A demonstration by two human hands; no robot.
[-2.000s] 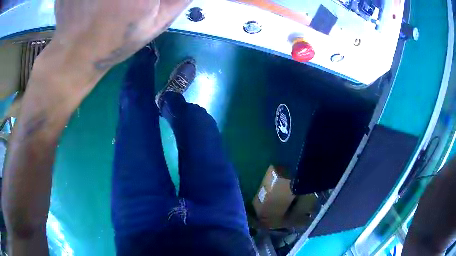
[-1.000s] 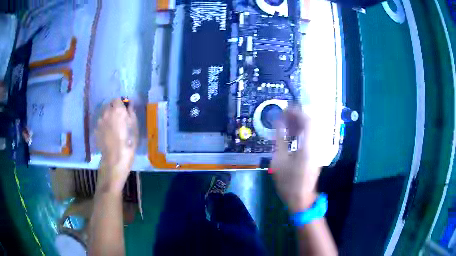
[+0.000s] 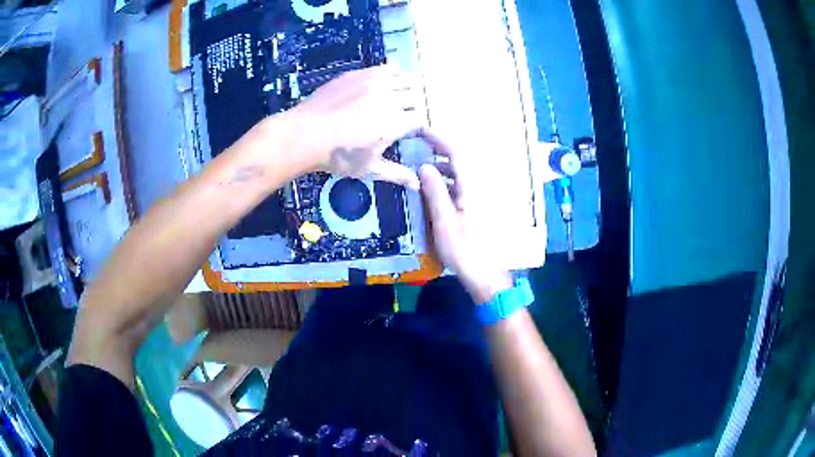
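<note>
The open laptop base (image 3: 255,248) lies on the orange-edged fixture (image 3: 304,284). Its black battery pack (image 3: 231,89) is on the left, beside the motherboard (image 3: 308,192). A cooling fan (image 3: 348,207) and a yellow round part (image 3: 310,232) sit near the front. My left hand (image 3: 362,120) reaches across the laptop to its right edge, palm down. My right hand (image 3: 447,201), with a blue wristband (image 3: 507,302), is beside it, with fingers curled near the left fingertips. Glare and overlap hide whether either hand holds anything.
A bright white surface (image 3: 478,98) lies right of the laptop. Beyond it are a round knob (image 3: 565,162) and a blue fitting with a thin metal shaft. A black mat (image 3: 706,366) lies on the green bench (image 3: 688,152). A stool (image 3: 201,415) and ribbed carton (image 3: 255,311) are below.
My left hand has crossed from the left fixture area over the laptop. My right hand has moved from near the front fan to the laptop's right edge. The view has shifted right.
</note>
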